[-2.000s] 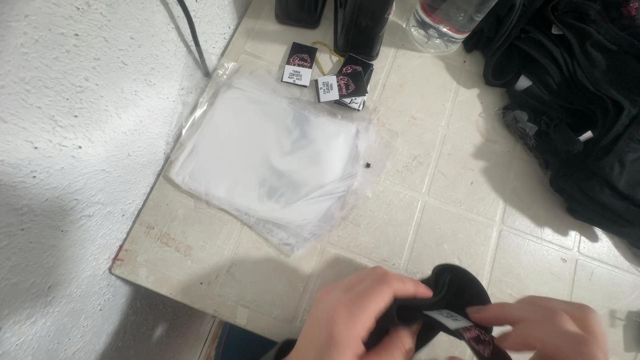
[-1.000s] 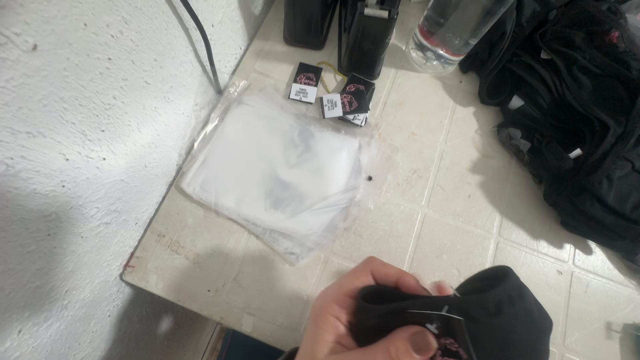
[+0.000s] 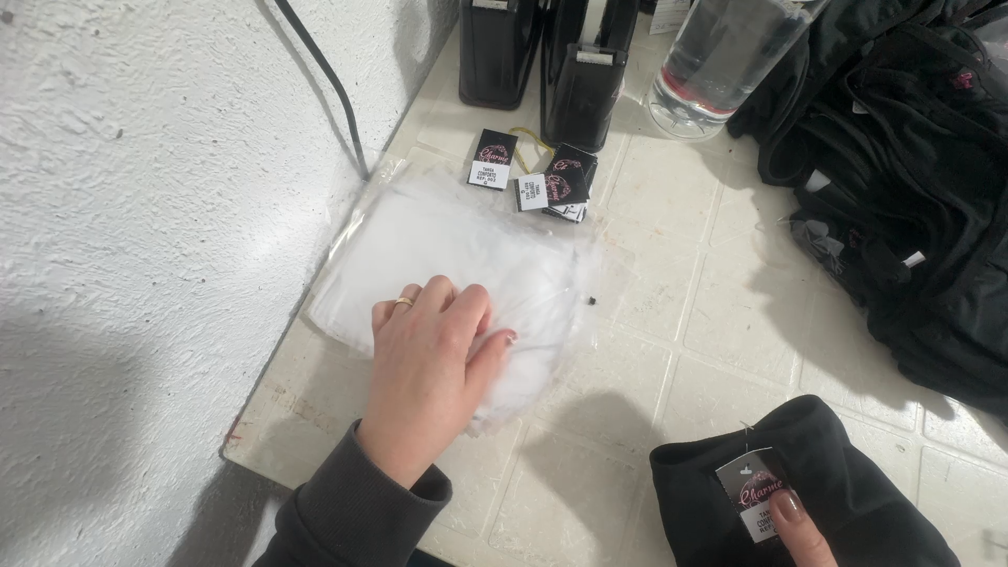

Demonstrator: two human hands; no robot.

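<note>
My left hand (image 3: 433,362), with a ring on one finger, presses its bent fingertips onto a stack of clear plastic bags (image 3: 465,236); whether it pinches one of them I cannot tell. At the lower right, a folded black fabric garment (image 3: 858,480) is held by my right hand (image 3: 803,535), of which only the thumb shows. That thumb lies over a black and white hang tag (image 3: 752,492) on the garment's front. The rest of the right hand is hidden under the garment or out of view.
Behind the bags lie several loose hang tags (image 3: 492,160). Two black tape dispensers (image 3: 579,98) stand at the back, beside a clear container of liquid (image 3: 705,71). A pile of black garments (image 3: 937,197) covers the right side. A white rough wall (image 3: 142,236) borders the table's left edge.
My left hand has left the black garment and moved up and left onto the plastic bags. The garment has stayed at the lower right, with my right thumb now on its tag.
</note>
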